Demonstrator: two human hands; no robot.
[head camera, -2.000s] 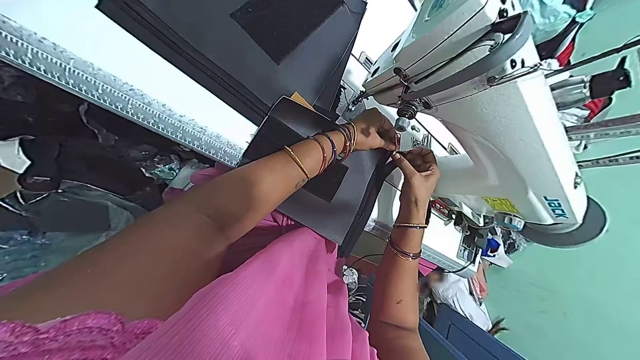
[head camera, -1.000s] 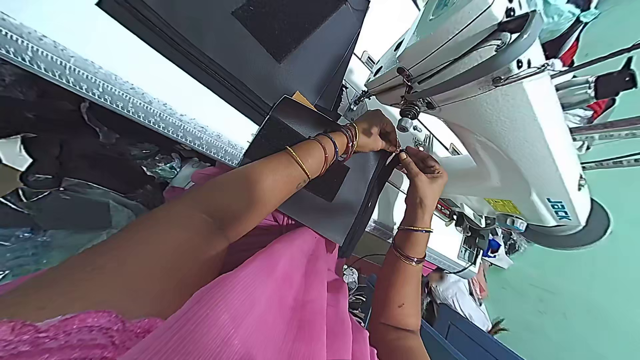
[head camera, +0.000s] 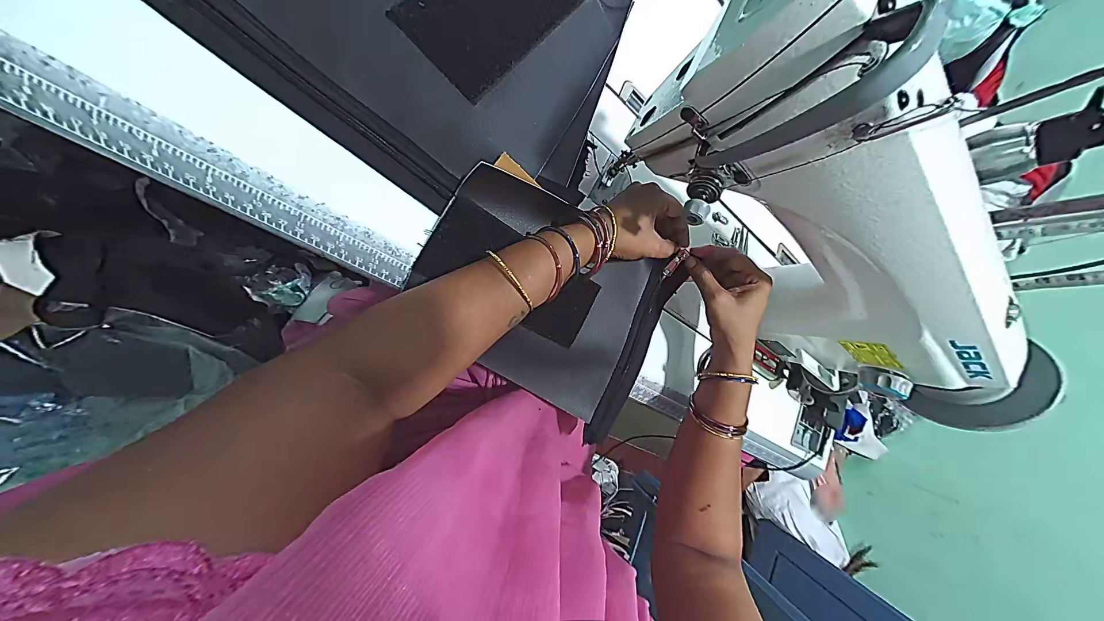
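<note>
My left hand (head camera: 647, 222), with bangles at its wrist, pinches the upper right corner of a black layered piece (head camera: 552, 371) that looks like a flat bag panel. Facing it, my right hand (head camera: 731, 280) has its thumb and fingers closed on the same corner. A small shiny reddish piece (head camera: 675, 262) shows between the fingertips; its kind is hard to tell. The black piece lies partly under my left forearm and has a darker rectangular patch (head camera: 565, 310). Just beyond the hands is the needle end of a white Jack sewing machine (head camera: 897, 207).
More black panels (head camera: 345, 78) lie on the white table at the upper left, along a metallic measuring scale (head camera: 172, 155). Dark material and clear plastic (head camera: 129, 371) are below that edge. A person in white (head camera: 793, 517) is partly visible beyond the machine, near a blue surface (head camera: 811, 578).
The fingers of my right hand have shifted slightly at the corner of the black piece. Both hands remain there, and the black piece has stayed in place.
</note>
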